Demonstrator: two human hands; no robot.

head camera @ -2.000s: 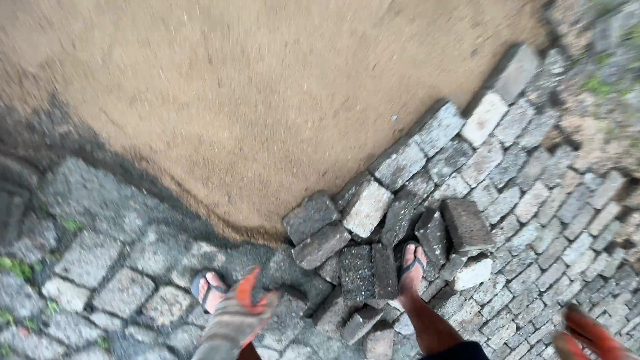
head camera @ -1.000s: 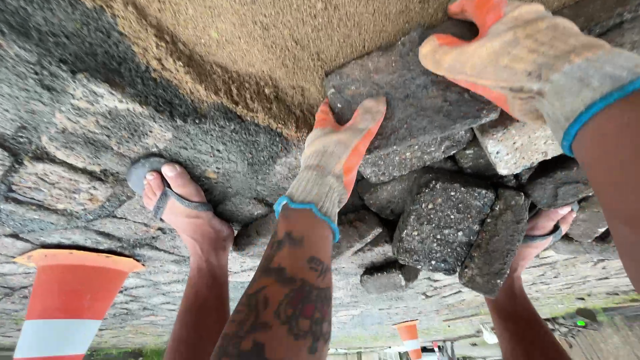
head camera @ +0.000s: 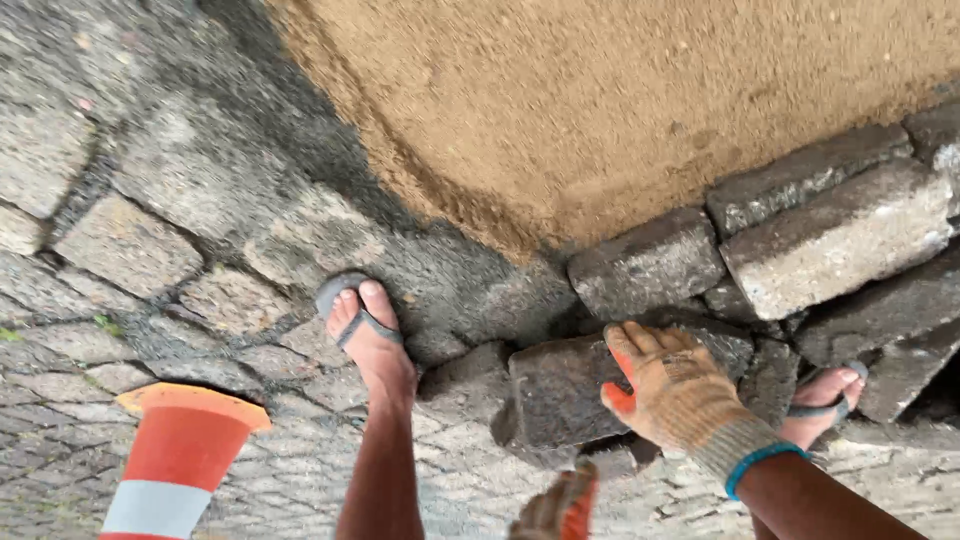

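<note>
My right hand (head camera: 667, 382), in a tan knitted work glove with orange palm and blue cuff, rests over the right part of a dark stone paving block (head camera: 566, 390). Its thumb and fingers are spread at the block's edge; whether they grip it is hidden. Low in the view, my left hand (head camera: 559, 506), gloved alike and blurred, is just below the block and partly cut off by the frame's edge. No block shows in it. Beyond my right hand lie a dark block (head camera: 649, 262) and a longer, pale-faced block (head camera: 840, 240), along the edge of the sand bed (head camera: 600, 112).
An orange and white traffic cone (head camera: 172, 465) stands at the lower left on the laid cobblestones (head camera: 131, 244). My feet, in flip-flops, are on either side of the block under my right hand. More loose blocks (head camera: 885, 300) are heaped at the right.
One second ago both hands were on a large dark block at the sand's edge. Now my left hand is off the blocks, lower in view, and my right hand is over a block nearer my feet.
</note>
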